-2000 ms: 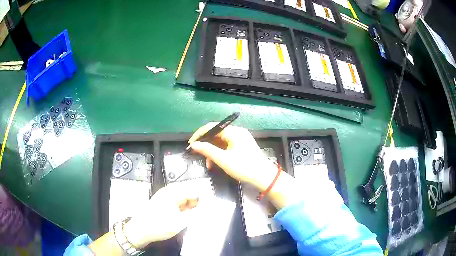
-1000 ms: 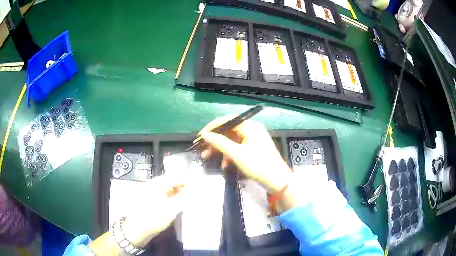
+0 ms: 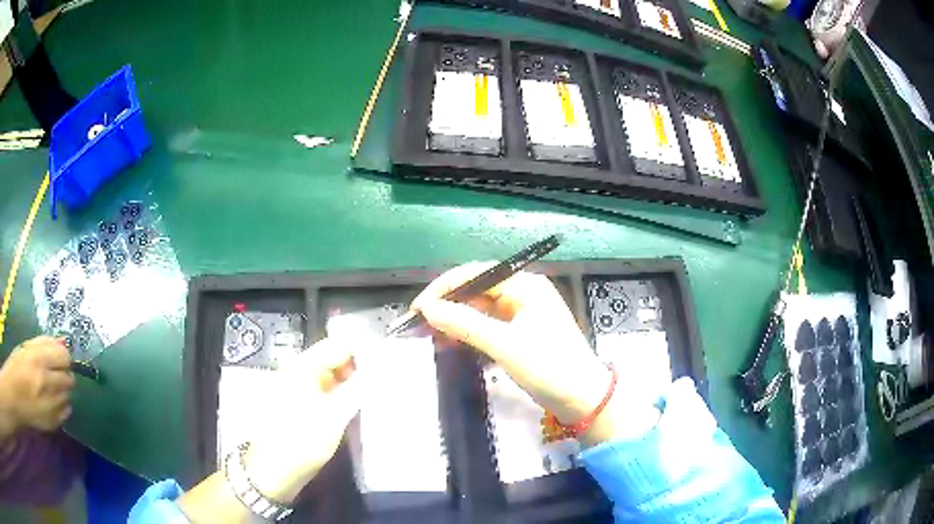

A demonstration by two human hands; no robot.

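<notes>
The near black foam tray (image 3: 461, 274) holds phone units in four slots. My right hand (image 3: 512, 317) holds the dark tweezers (image 3: 502, 270), their tips pointing down-left over the camera end of the second phone unit from the left (image 3: 401, 409). My left hand (image 3: 297, 409) is over the leftmost phone unit (image 3: 256, 338) and the divider, its fingertips by the top of the second phone. A small pale piece (image 3: 353, 330) shows at these fingertips; blur and glare hide whether they pinch it. The third phone is partly under my right hand; the rightmost phone (image 3: 625, 307) shows its lens rings.
Another person's hand (image 3: 37, 385) is at the left edge by the carrier film (image 3: 102, 276). A blue parts bin (image 3: 97, 138) is above it. A second phone tray (image 3: 574, 174) lies beyond. A sheet of black discs (image 3: 825, 389) and a dark tool (image 3: 763, 358) are right.
Another person's hand has come in at the left by the carrier film. The white piece held over the second phone a second ago no longer stands out. My right hand and tweezers have shifted slightly.
</notes>
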